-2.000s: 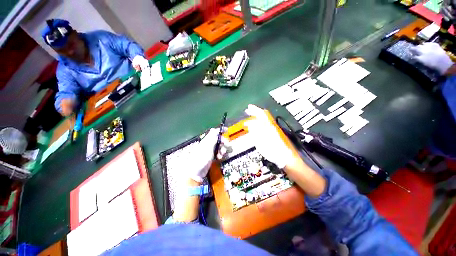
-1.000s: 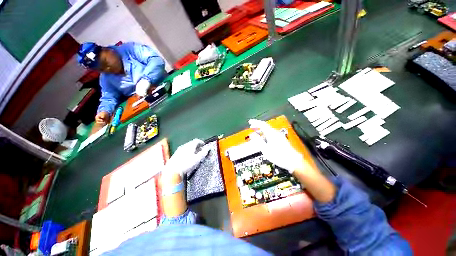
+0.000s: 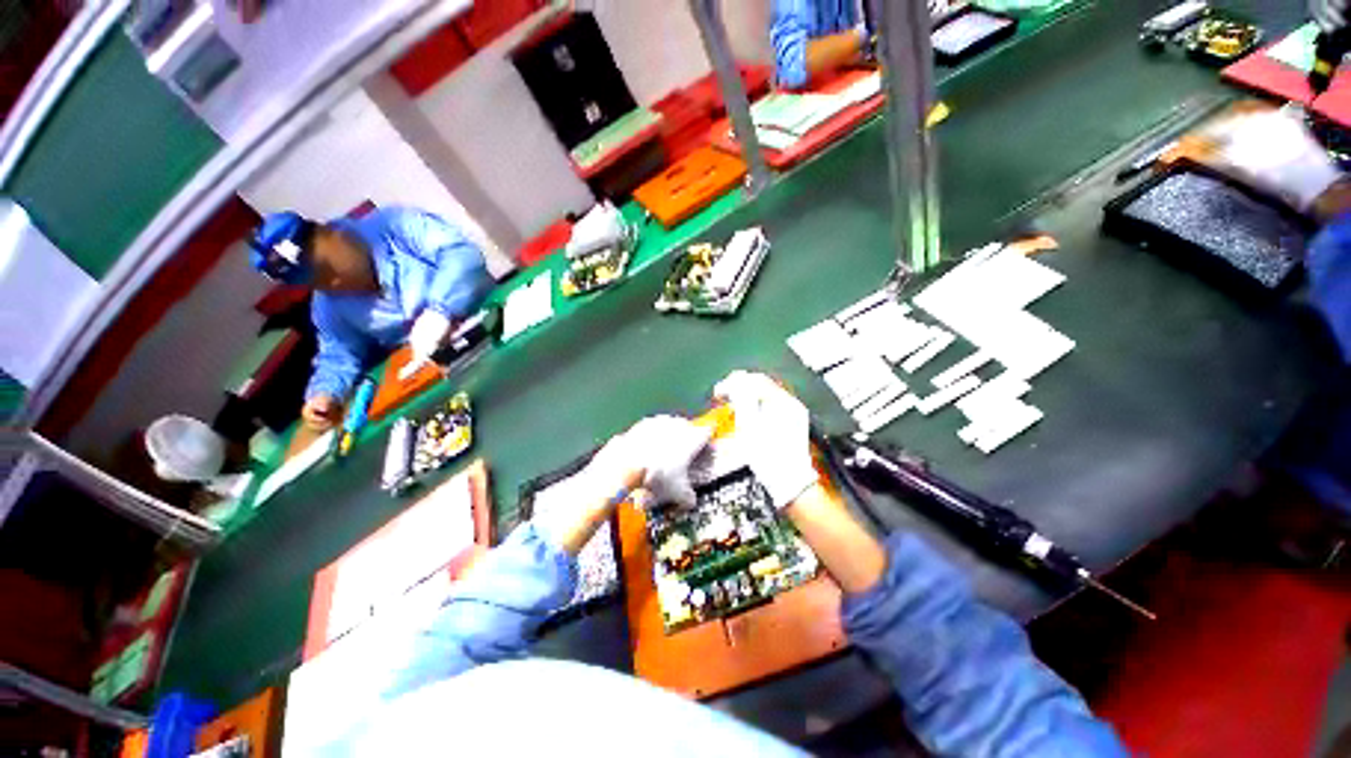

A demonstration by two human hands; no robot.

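A green circuit board [image 3: 726,551] crowded with components lies on the orange fixture [image 3: 741,652] in front of me. My left hand [image 3: 659,452], in a white glove, is at the board's far left corner. My right hand [image 3: 771,430], also white-gloved, is at the board's far edge, over the upper part of the fixture. The fingers of both hands are blurred, and I cannot tell what they hold. The black-edged screw tray [image 3: 596,570] lies left of the fixture, partly covered by my left arm.
A black electric screwdriver [image 3: 963,511] lies right of the fixture. White pieces [image 3: 948,344] are spread beyond it. White sheets [image 3: 408,570] lie on a red board at left. Board assemblies [image 3: 430,441] stand farther off. A metal post [image 3: 907,148] rises from the bench. A person [image 3: 378,289] works opposite.
My left hand has moved right, from over the screw tray to the board's far left corner. My right hand stays near the board's far edge. The view has shifted.
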